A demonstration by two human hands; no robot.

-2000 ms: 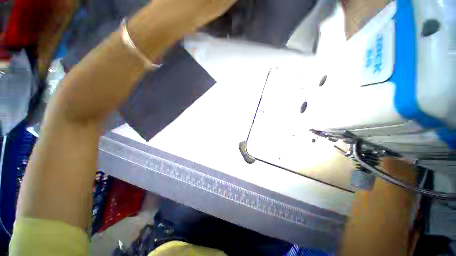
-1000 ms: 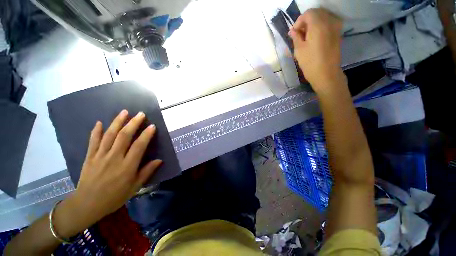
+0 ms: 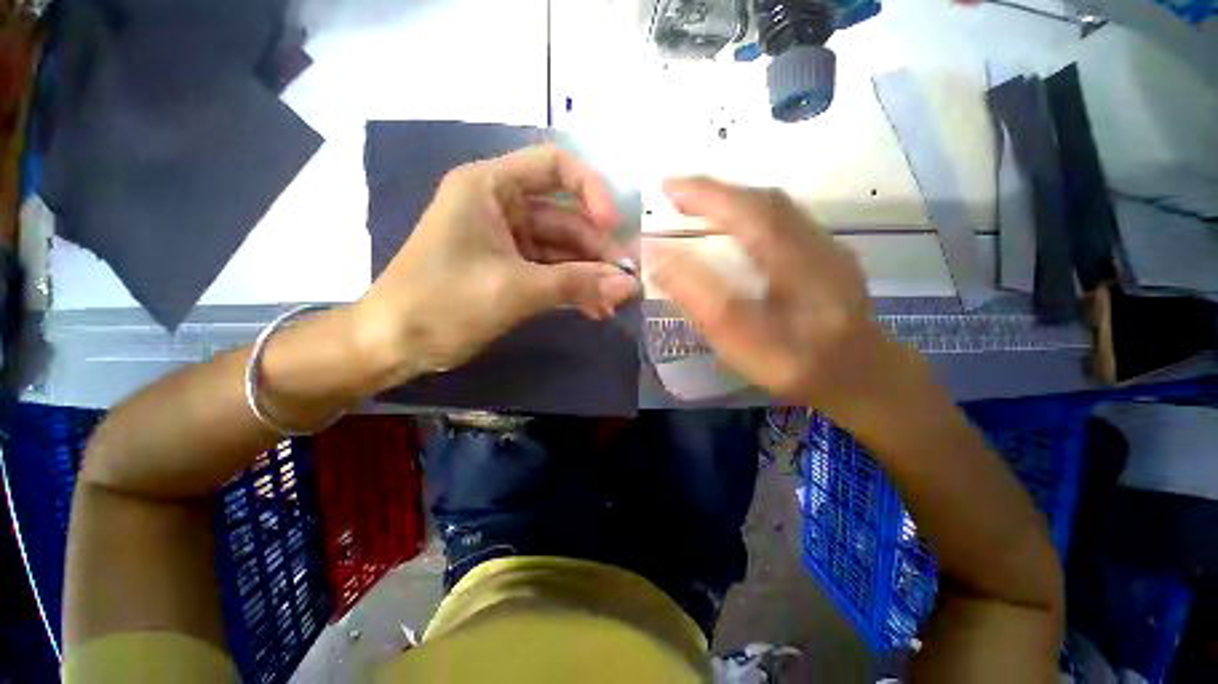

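A dark grey cut panel (image 3: pixel 528 368) lies flat at the table's front edge, partly over the ruler. My left hand (image 3: pixel 501 261) is above it, thumb and fingertips pinched at the top of a narrow strip near the panel's right edge. The strip's pale lower part (image 3: pixel 697 378) curves down to the right over the table edge. My right hand (image 3: pixel 775 287) is just right of the left one, fingers bent and blurred; whether it grips the strip cannot be told. The ribbed knob (image 3: pixel 801 83) of the sewing machine is above, with the presser area washed out by glare.
Dark cut panels (image 3: pixel 167 147) overlap at the left. Pale and dark strips (image 3: pixel 1035 201) fan out at the right, near a small brown block (image 3: pixel 1101 334). A ruler (image 3: pixel 868 330) runs along the front edge. Blue crates (image 3: pixel 855 535) and a red crate (image 3: pixel 374 501) stand below.
My right hand has come from the strips at the right to beside my left hand. My left hand has lifted off the panel and curled its fingers. A strip now shows between them. The view has shifted.
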